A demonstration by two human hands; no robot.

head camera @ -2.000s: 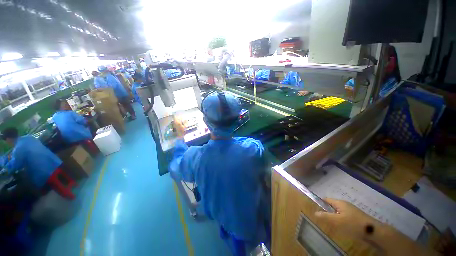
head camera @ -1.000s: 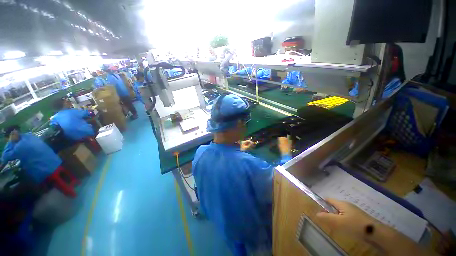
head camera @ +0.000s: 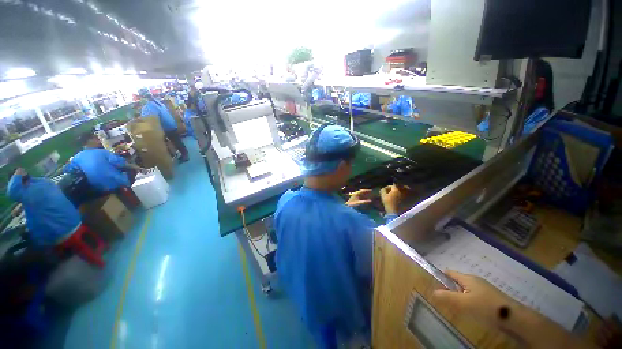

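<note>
My right hand [head camera: 487,300] comes in from the lower right, bare, with its fingers closed over the metal-capped top edge of the wooden desk partition [head camera: 399,290]. The fingers behind the edge are partly hidden. Record sheets [head camera: 501,272] with printed rows lie on a dark-edged clipboard just behind the hand, on the desk. My left hand is not in view.
A worker in a blue smock and cap [head camera: 320,232] stands left of the partition, hands over dark trays on the green bench. A white benchtop machine [head camera: 256,146], yellow trays [head camera: 448,140], calculator [head camera: 516,226], blue file rack [head camera: 566,163] and monitor [head camera: 533,28] surround this area.
The worker has turned from the white machine to the bench, reaching both hands to the dark trays, and shifted slightly right. Seated workers at left moved a little. My right hand stayed put.
</note>
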